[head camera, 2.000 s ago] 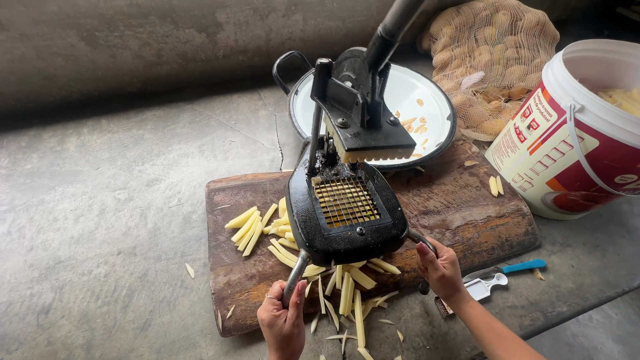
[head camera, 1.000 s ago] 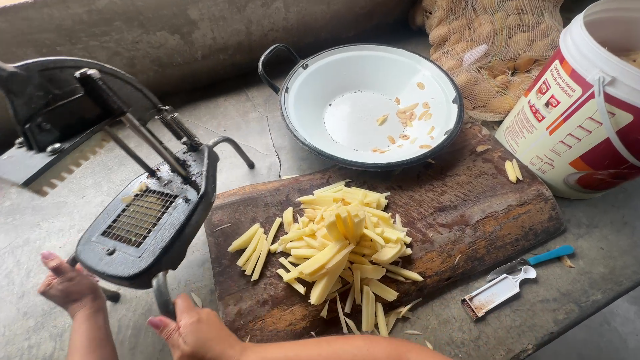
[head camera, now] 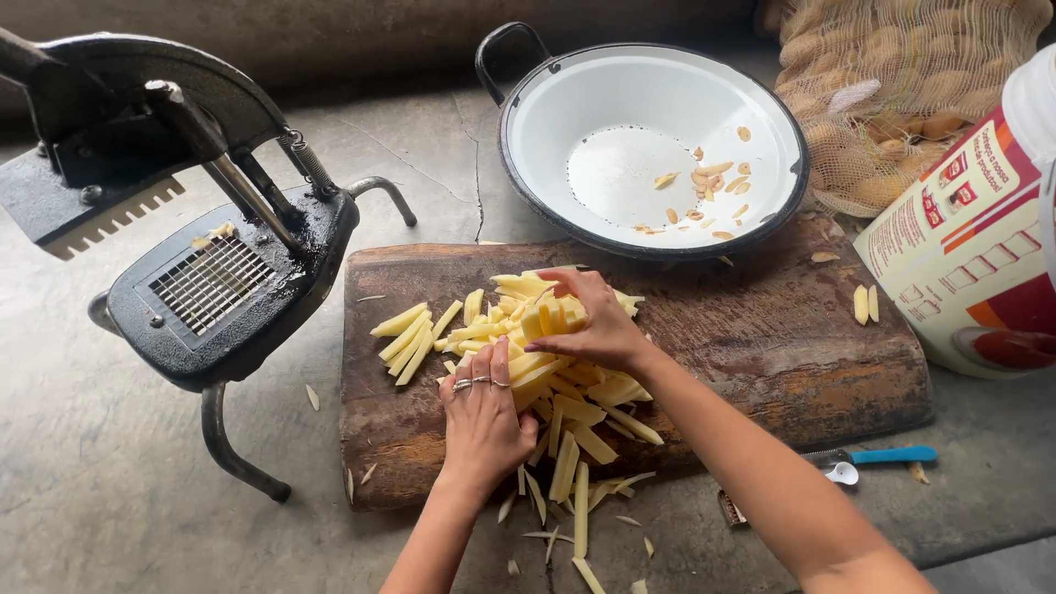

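A heap of cut potato sticks lies on the thick wooden board, some spilling over its front edge. My right hand curls round a bunch of sticks at the top of the heap. Against the heap's left side is my left hand, with rings on it; its fingertips press on sticks, and whether it grips any is hidden. The black metal potato cutter stands on its legs left of the board, its toothed pusher raised and potato scraps on its grid.
Behind the board sits a white enamel basin with small scraps. A mesh sack of potatoes and a printed plastic bucket stand at the right. A blue-handled knife lies in front of the board, partly behind my right forearm.
The potato cutter has gone from over the board to the left and now stands on the concrete surface. Both hands have let go of it and moved onto the potato sticks.
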